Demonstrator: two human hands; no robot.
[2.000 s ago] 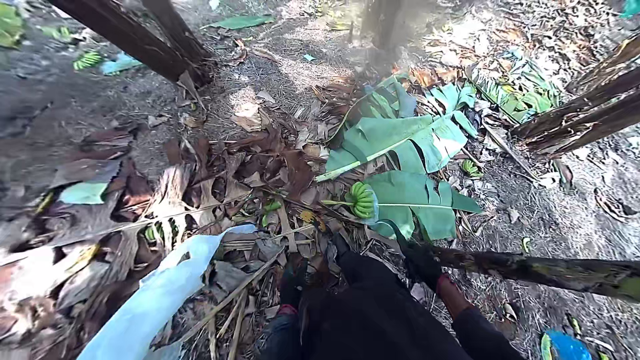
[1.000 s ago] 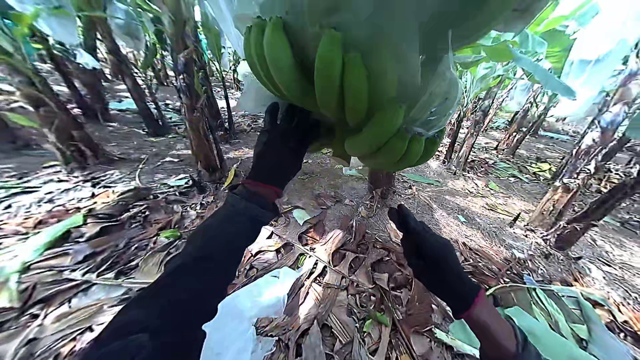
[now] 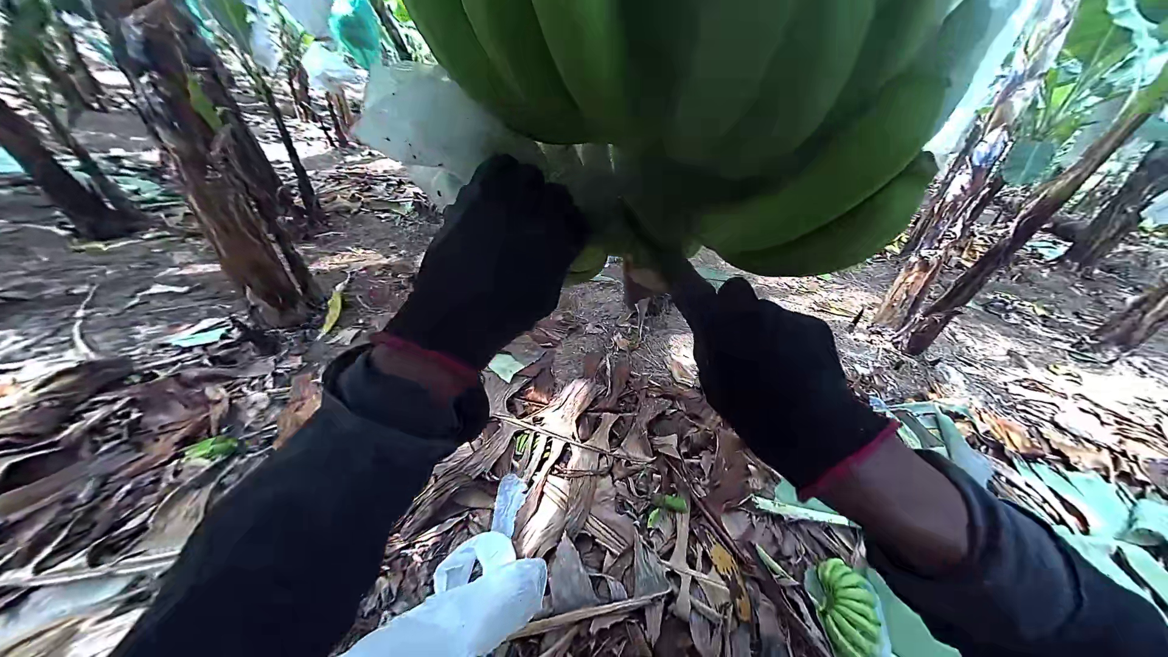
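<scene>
A large bunch of green bananas [image 3: 730, 109] hangs overhead at close range. My left hand [image 3: 502, 255], in a black glove with a red cuff, is closed on the edge of a translucent plastic bag [image 3: 438, 123] at the bunch's lower left. Just under the bunch is my right hand [image 3: 766, 365], gloved alike, its fingers curled and its index finger pointing up to the underside of the fruit. Whether it holds a small tool is too dark to tell.
Banana plant trunks stand at the left [image 3: 210, 173] and right [image 3: 995, 201]. Dry leaves [image 3: 593, 474] litter the ground. A white plastic sheet [image 3: 465, 607], a small hand of green bananas [image 3: 849, 607] and cut green leaves [image 3: 1086, 502] lie below.
The view has swung up from the ground to the hanging bunch. Since one second ago, my right hand has risen from beside the bunch to its underside, and its spread fingers have curled.
</scene>
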